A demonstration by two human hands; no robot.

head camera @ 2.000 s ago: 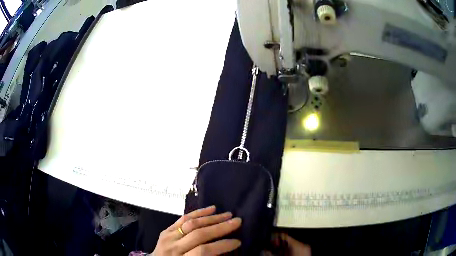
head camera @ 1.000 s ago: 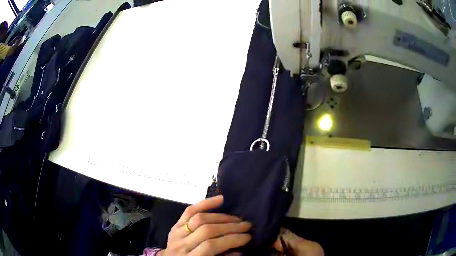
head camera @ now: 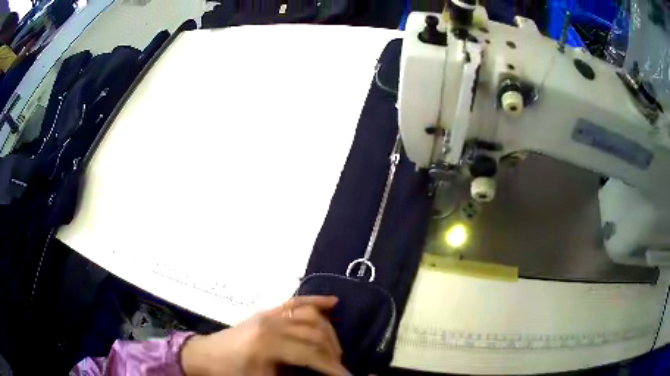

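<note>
A dark strap panel point(head camera: 349, 198) lies lengthwise on the white tabletop, its right side under the sewing machine's head point(head camera: 435, 95). A silver zip point(head camera: 380, 213) runs down its middle to a metal ring point(head camera: 361, 269). Below the ring is the rounded large pocket point(head camera: 360, 312) with a zip along its edge. My left hand point(head camera: 275, 339), with a ring on one finger, holds the pocket's left part down, fingers bent over it. Its fingertips are partly cut off by the lower edge. My right hand is not in view. The needle is too small to make out.
Dark panels with silver zips point(head camera: 70, 125) are heaped at the left. The machine's light spot point(head camera: 456, 236) shines on the metal bed point(head camera: 544, 220), with yellow tape point(head camera: 474, 269) along its near edge. A printed ruler point(head camera: 514, 339) runs along the table front. Blue crates point(head camera: 588, 16) stand behind.
The view has tilted up, so the machine and panel sit lower. My left hand has moved left on the pocket and shows more sleeve. My right hand has gone out of view.
</note>
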